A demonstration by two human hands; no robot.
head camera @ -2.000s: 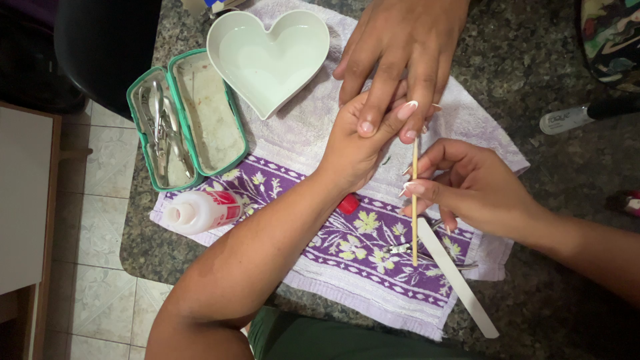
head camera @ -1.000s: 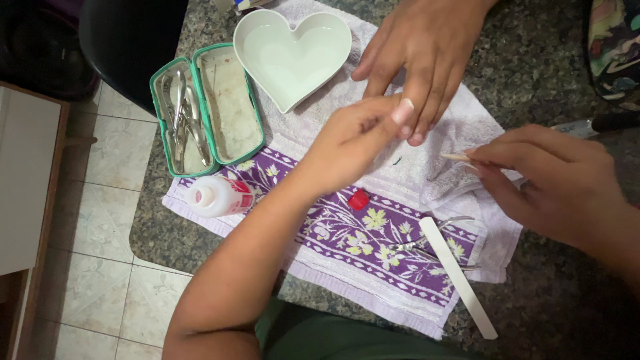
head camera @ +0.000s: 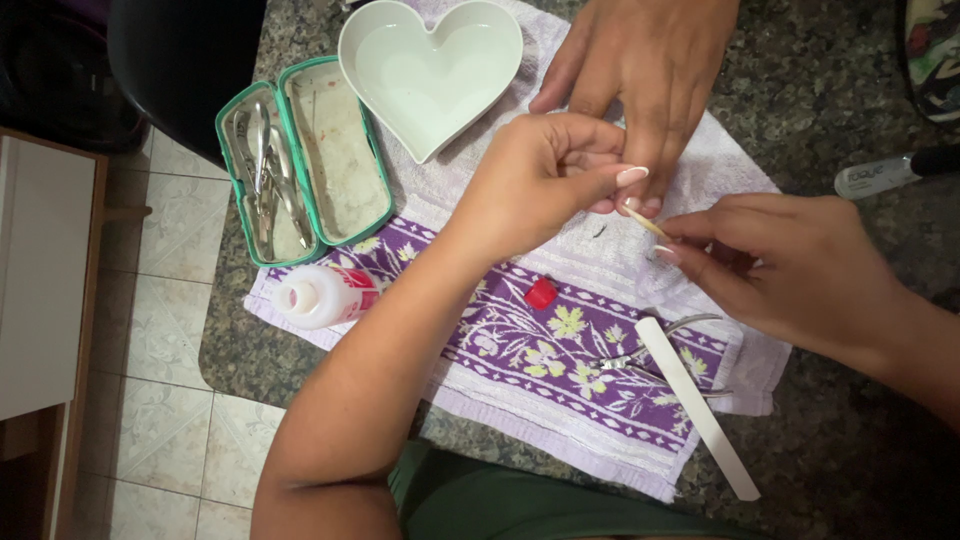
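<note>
My left hand [head camera: 559, 176] holds a finger of another person's hand [head camera: 645, 82], which rests on a white and purple towel [head camera: 525, 420]. Between the thumb and fingers of my right hand [head camera: 757, 255] is a thin wooden cuticle stick [head camera: 643, 220], its tip at the nail of that finger. Below my right hand a white nail file [head camera: 697, 409] lies across metal cuticle nippers [head camera: 622, 363]. A red cap [head camera: 540, 293] sits on the towel's flowered band, and an uncapped plastic bottle [head camera: 322, 297] stands left of my left forearm.
A heart-shaped white bowl [head camera: 435, 75] stands at the top. Beside it an open green-edged case [head camera: 341, 150] holds several metal tools [head camera: 266, 172]. A clear bottle with a black cap [head camera: 877, 177] lies on the granite tabletop [head camera: 795, 75] at right. Floor tiles show past the left edge.
The stick was upright near the held fingers, then away to the right with my right hand. Now its tip is back at a fingernail. My left hand has shifted its hold on the person's fingers.
</note>
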